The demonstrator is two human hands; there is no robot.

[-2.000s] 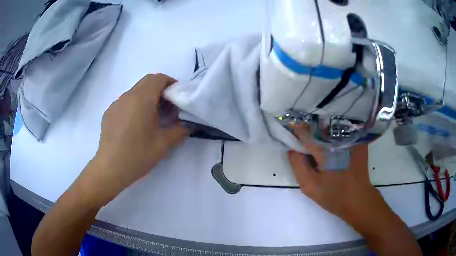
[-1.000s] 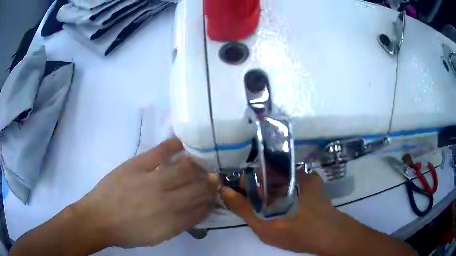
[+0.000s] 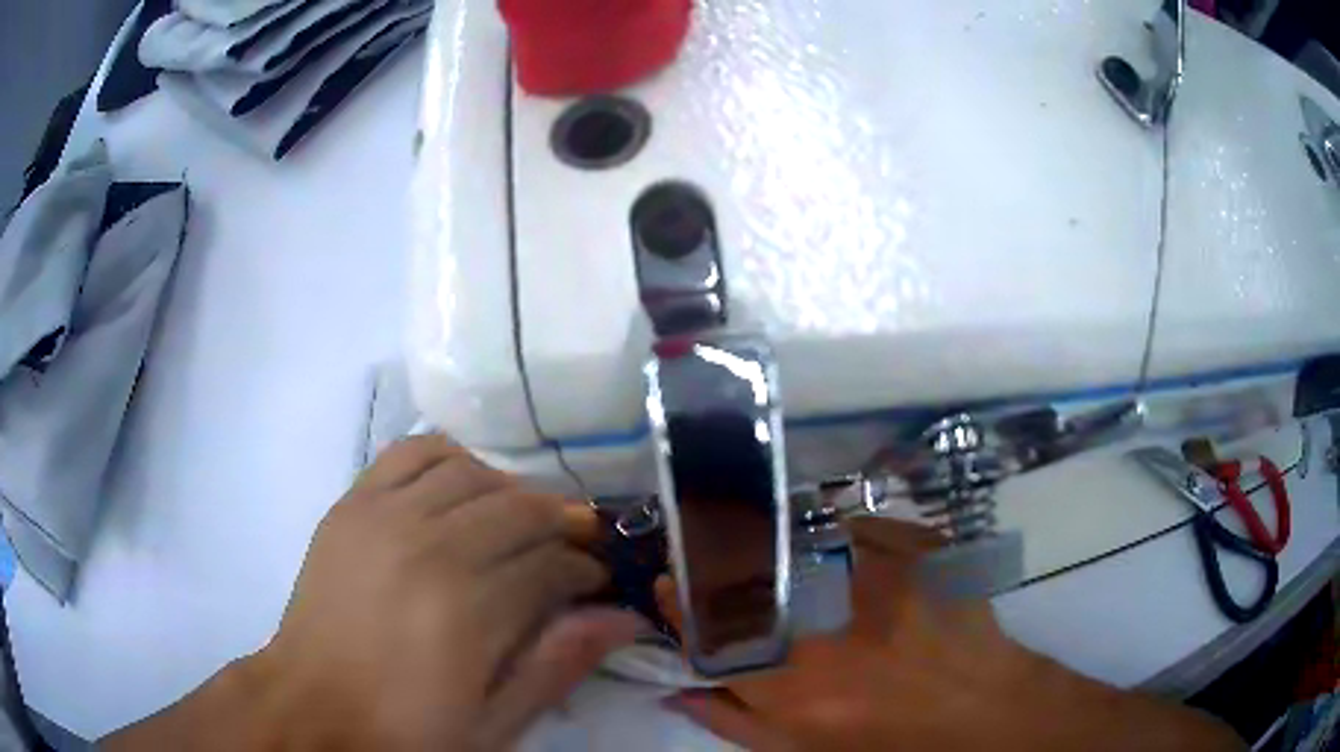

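The white sewing machine head [image 3: 911, 235] fills the middle and right, close up. Its shiny metal guard [image 3: 720, 500] hides the needle area and part of my right hand. My left hand [image 3: 456, 602] lies left of the needle area, fingers on the fabric. My right hand [image 3: 897, 661] reaches in under the head from the right, fingertips mostly hidden. A pale grey fabric piece [image 3: 617, 705] with a dark part shows between my hands, low under the head. Whether my right fingers pinch it is hidden.
Grey and dark sewn pieces [image 3: 74, 367] lie at the left. A fanned stack of pieces [image 3: 294, 59] lies at the upper left. A red thread cone [image 3: 595, 44] stands on the head. Scissors with red and black handles [image 3: 1242, 529] lie at the right on the table [image 3: 265, 309].
The view has moved closer over the machine head, which now covers more of the picture. Both hands have come together near the needle area, and the fabric is mostly hidden.
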